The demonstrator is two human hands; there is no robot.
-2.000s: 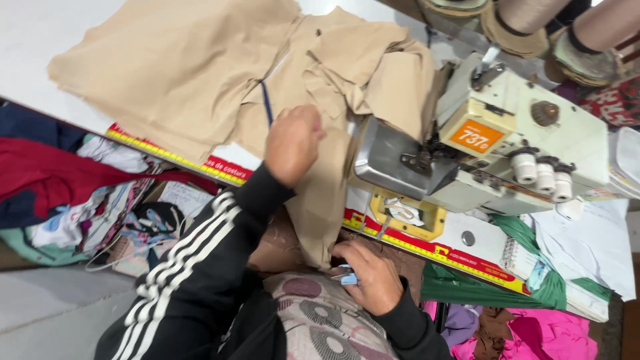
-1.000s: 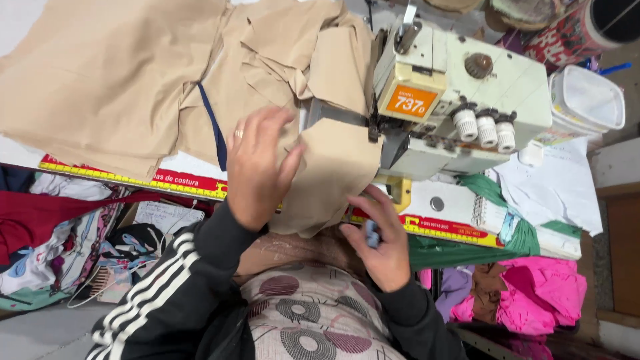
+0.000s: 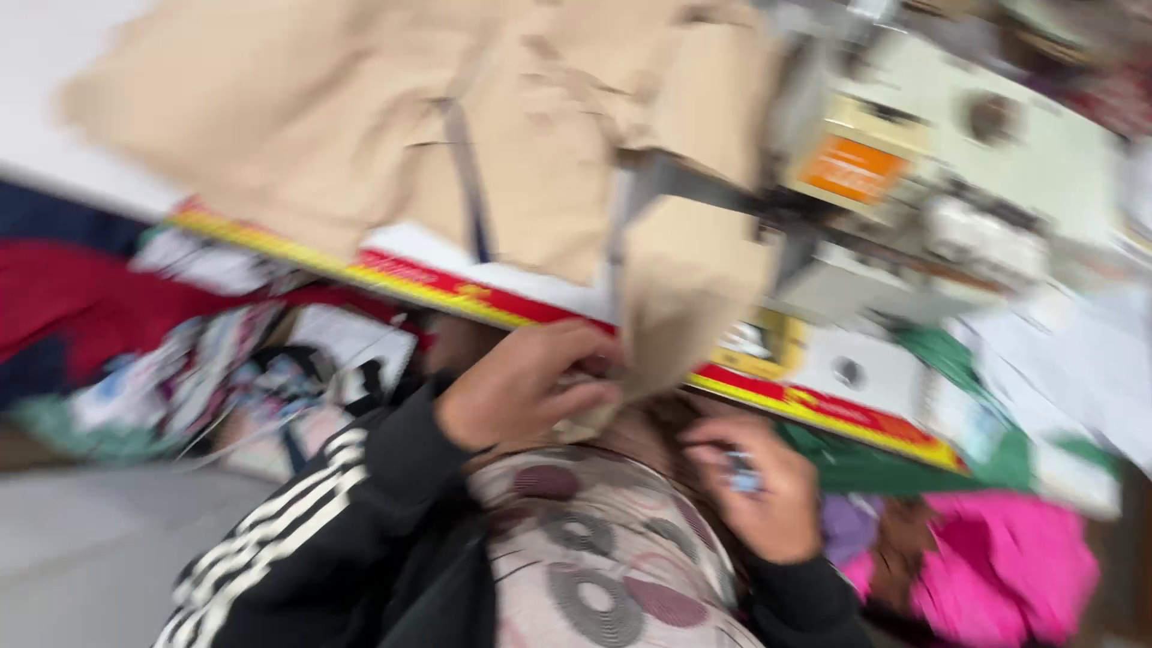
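Observation:
My left hand point(image 3: 531, 382) has its fingers closed on the lower corner of a beige fabric piece point(image 3: 688, 288), below the table edge. That piece reaches up to the needle area of an overlock sewing machine point(image 3: 981, 135) at the right. My right hand point(image 3: 756, 481) is curled around a small light-blue tool point(image 3: 743, 474), perhaps thread snips, over my lap. Larger beige fabric point(image 3: 297, 117) lies spread on the table to the left, with a dark blue strip point(image 3: 468, 180) on it. Motion blur hides the finger details.
A red and yellow measuring tape point(image 3: 432, 292) runs along the table's front edge. Piled clothes point(image 3: 207, 369) lie below at the left. Green fabric point(image 3: 882, 463) and pink fabric point(image 3: 1008, 567) hang or lie at the lower right. White papers point(image 3: 1071, 351) rest right of the machine.
My left hand, spread over the fabric a second ago, has come down toward my lap and closed on the fabric's corner. My right hand has moved off the fabric's edge.

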